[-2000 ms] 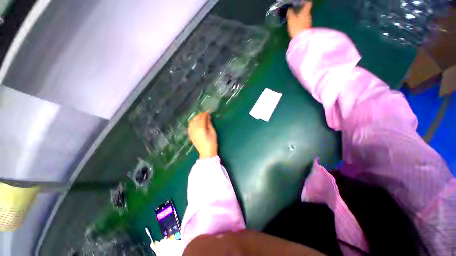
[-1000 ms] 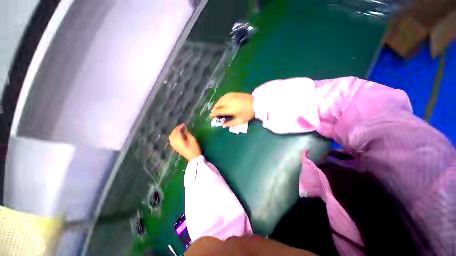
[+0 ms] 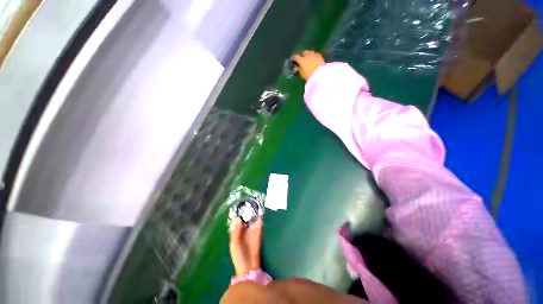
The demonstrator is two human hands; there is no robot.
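My left hand (image 3: 246, 237) is low in the middle, its fingers on a round dark case (image 3: 247, 209) with crinkled clear film around it. My right hand (image 3: 308, 64) is stretched out to the upper middle, its fingertips on another dark case (image 3: 292, 66) on the brighter green strip. A white rectangular wipe (image 3: 277, 191) lies flat on the dark green bench (image 3: 315, 178), just right of the left hand's case. A bagged case (image 3: 271, 103) lies on the strip between the two hands.
A clear plastic tray (image 3: 208, 160) with rows of round shapes lies left of the strip. Glossy clear plastic (image 3: 393, 35) covers the far end. A brown cardboard box (image 3: 488, 47) stands beyond the bench edge. A pale curved surface (image 3: 137, 130) runs along the left. Another dark case (image 3: 169, 293) is at the bottom.
My right hand has moved from the middle up to the far strip, leaving the white wipe on the bench. My left hand has come onto a filmed case. The view has shifted.
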